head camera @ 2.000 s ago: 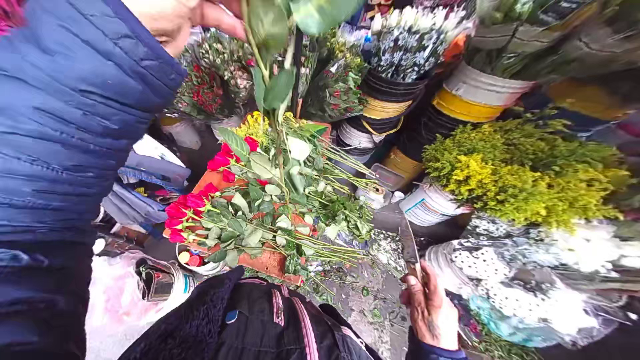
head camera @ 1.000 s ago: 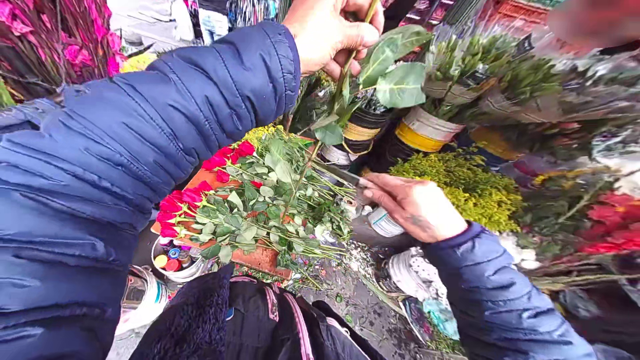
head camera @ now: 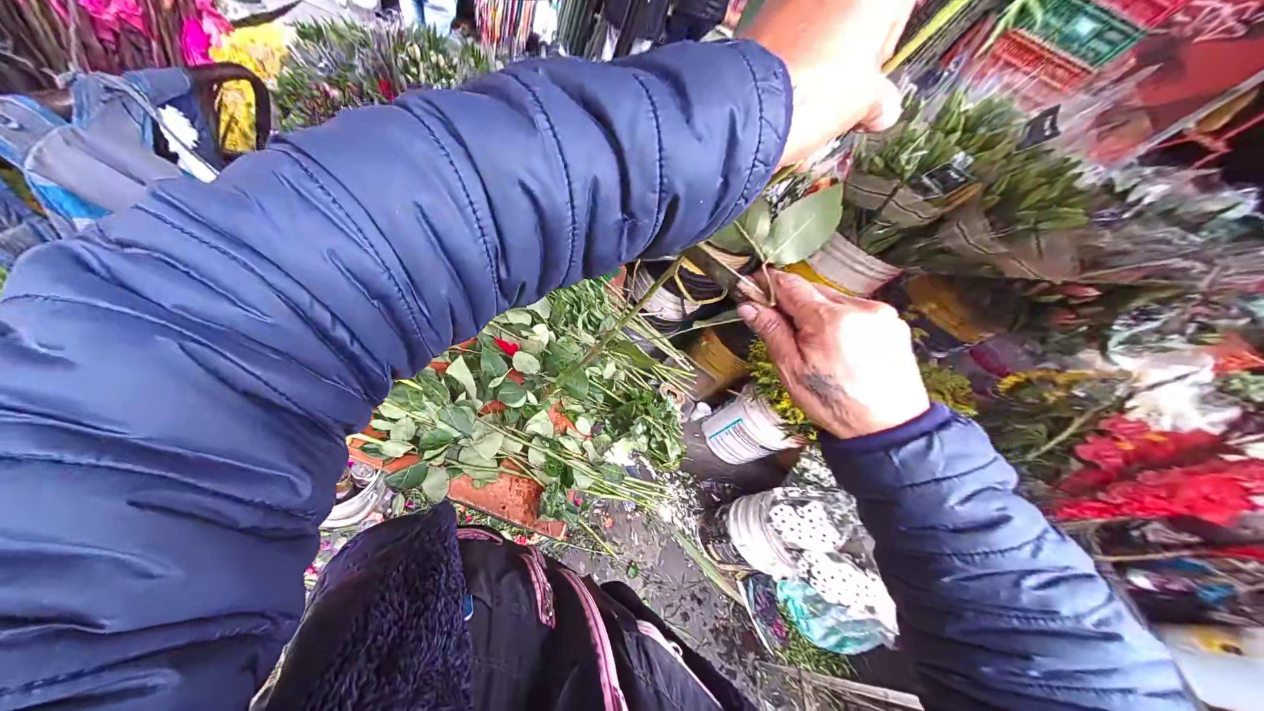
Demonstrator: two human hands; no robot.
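My left hand (head camera: 839, 79) is at the top of the view, partly cut off by the frame; its fingers are mostly hidden, and the upper stem is hidden near it. Lower down, my right hand (head camera: 839, 346) grips a knife, whose blade (head camera: 713, 269) lies against a leafy green stem (head camera: 637, 308) just left of the fingertips. Broad green leaves (head camera: 805, 227) hang between the two hands. Beneath my left sleeve, a heap of cut rose stems with leaves (head camera: 494, 425) rests on an orange-red surface (head camera: 499, 494), with a few red petals showing.
A white bucket (head camera: 741, 432) stands below my right hand, and another with white dotted wrapping (head camera: 760, 533) is nearer. Wrapped foliage (head camera: 997, 197) and red flowers (head camera: 1155, 474) line the right side. Leaf scraps litter the grey ground (head camera: 642, 553). A blue-grey backpack (head camera: 109, 138) is at upper left.
My left hand has gone from the upper left to the upper right of the view. My right hand has risen from the lower right, bringing the knife to the stem. The view has turned.
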